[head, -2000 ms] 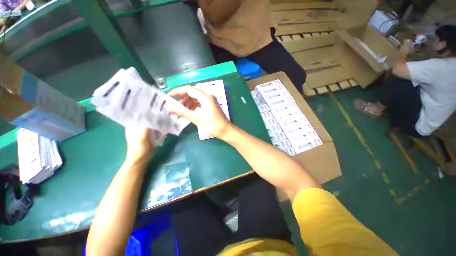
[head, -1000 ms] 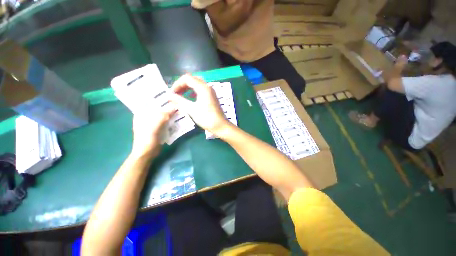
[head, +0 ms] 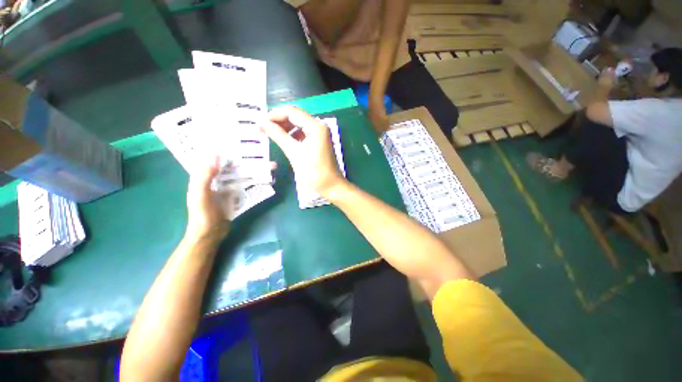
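My left hand (head: 212,200) grips a fanned bundle of white printed leaflets (head: 232,127) by its lower end, above the bench. My right hand (head: 308,149) is at the bundle's right edge, thumb and fingertips close together near the sheets; whether it pinches one I cannot tell. A leaflet stack (head: 336,142) lies on the green bench, partly hidden behind my right hand. A looser leaflet pile (head: 46,224) lies at the bench's left.
An open carton (head: 71,153) stands at the left. A shipping carton (head: 486,242) with rows of white labelled faces is right of the bench. A person opposite reaches an arm (head: 385,67) to it. Another person (head: 636,142) sits at far right. A black coil (head: 16,283) lies far left.
The leaflets in my left hand have spread into a wider fan and stand higher. The person opposite has lowered an arm to the shipping carton's far corner.
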